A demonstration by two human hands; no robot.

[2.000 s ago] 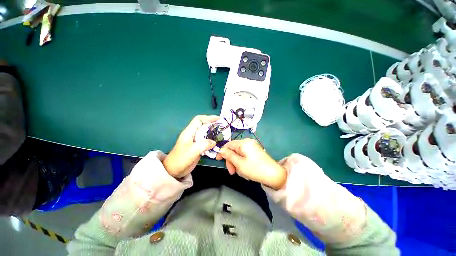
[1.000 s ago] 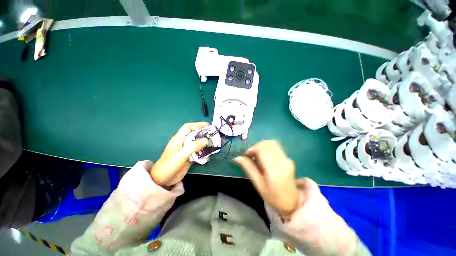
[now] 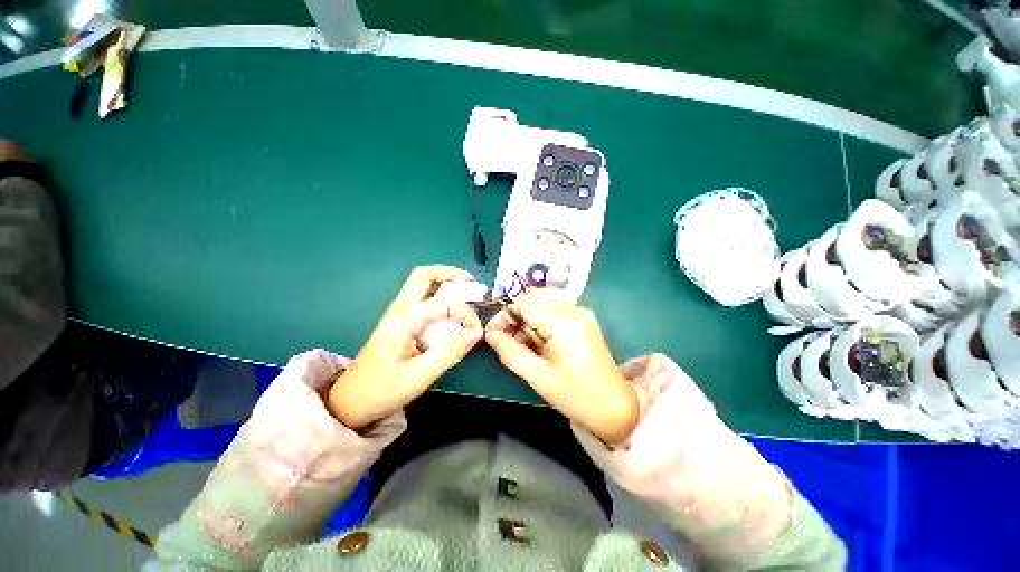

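Observation:
A white camera housing [image 3: 550,229] lies on the green bench, its black lens panel [image 3: 566,177] at the far end and its round opening towards me. A thin black cable tail [image 3: 478,231] hangs beside it. My left hand [image 3: 414,341] holds the white round part [image 3: 456,293], mostly hidden by the fingers. My right hand [image 3: 565,352] has thumb and fingers pinched on the wire leads [image 3: 506,299] between the round part and the housing. The fingertips of both hands nearly meet at the housing's near end.
A pile of white rings [image 3: 726,247] lies right of the housing. Stacked white round parts [image 3: 884,358] stand at the right, above a blue bin [image 3: 828,492]. Small scraps [image 3: 114,69] lie at far left. A person's dark sleeve [image 3: 28,302] is at the left edge. A pale rail [image 3: 582,78] runs behind.
My right hand was apart from the wires a second ago and has come back to them beside my left. My left hand has turned the round part. The whole view has shifted slightly.

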